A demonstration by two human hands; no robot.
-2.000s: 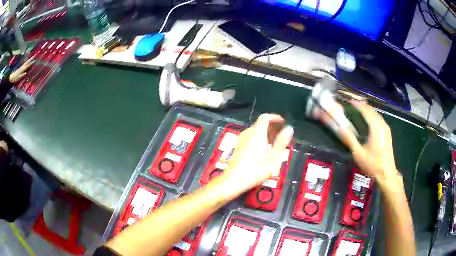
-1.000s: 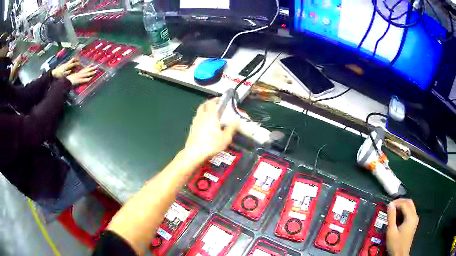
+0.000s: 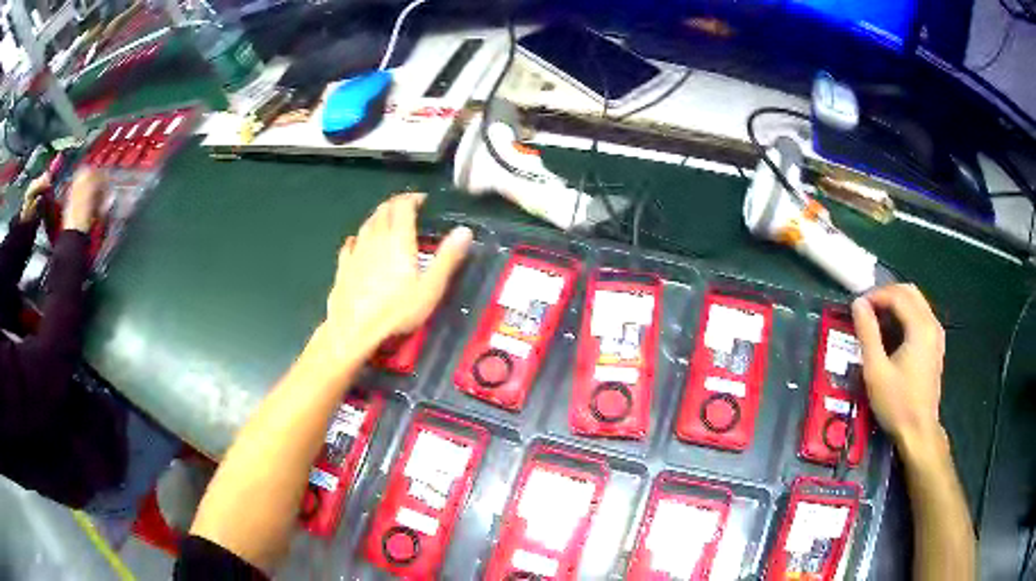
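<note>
A clear blister tray point(image 3: 677, 452) holds several red units in two rows, with white labels and dark rings, such as the one at centre point(image 3: 617, 354). My left hand point(image 3: 392, 278) lies over the tray's far left corner, thumb apart from the fingers, partly covering the unit point(image 3: 402, 350) there; whether it grips is hidden. My right hand point(image 3: 905, 358) has thumb and fingers curled on the tray's right edge beside the far right unit point(image 3: 833, 392). Two white barcode scanners lie behind the tray, one left point(image 3: 517, 182) and one right point(image 3: 801, 221).
A low shelf point(image 3: 727, 127) behind holds a blue mouse point(image 3: 356, 104), a dark smartphone point(image 3: 591, 61) and a small pale mouse point(image 3: 835, 100). Cords run by the scanners. At far left, a coworker's hands point(image 3: 80, 199) are over another tray of red units point(image 3: 142, 139).
My left hand has let go of the left scanner, which now lies on the mat, and moved to the tray's left corner. My right hand remains by the tray's right edge. The camera view has shifted.
</note>
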